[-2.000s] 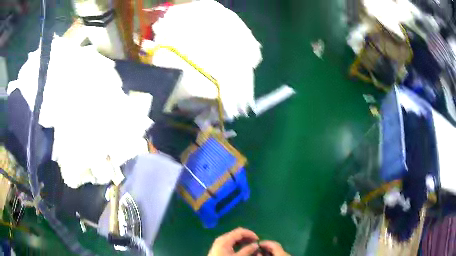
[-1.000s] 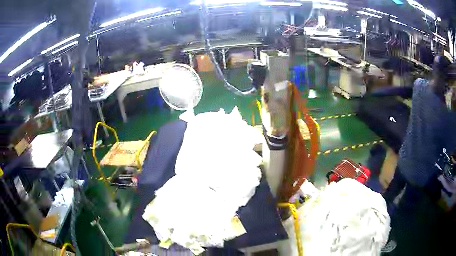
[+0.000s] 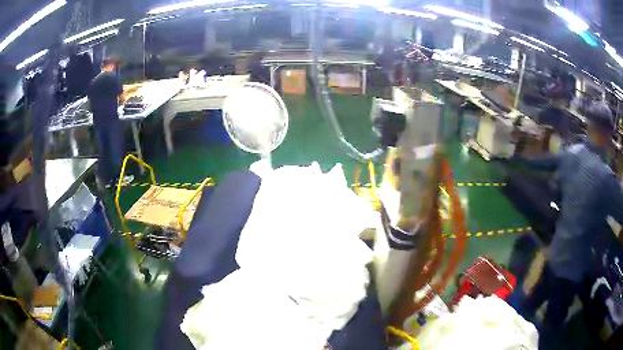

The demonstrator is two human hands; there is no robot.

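No hand is in view. A bright white garment pile (image 3: 300,239) lies nearest in front of me on the dark navy padded table (image 3: 217,229). A grey hose (image 3: 333,113) hangs from the top and curves toward a small black box (image 3: 389,123) on the pale box column stand (image 3: 418,157). Another long, blurred hose or cable (image 3: 44,178) hangs at the left. Orange loops (image 3: 453,236) hang down the stand's right side.
A white pedestal fan (image 3: 256,117) stands behind the pile. A yellow-handled trolley (image 3: 162,206) is at left. A red basket (image 3: 486,279) and a second white heap (image 3: 471,328) are at lower right. One person (image 3: 580,205) is at right, another (image 3: 105,119) at far left.
The view has swung up from the floor, where two hands and a blue crate showed, to the room ahead. The hands are out of view. A person at far left now shows.
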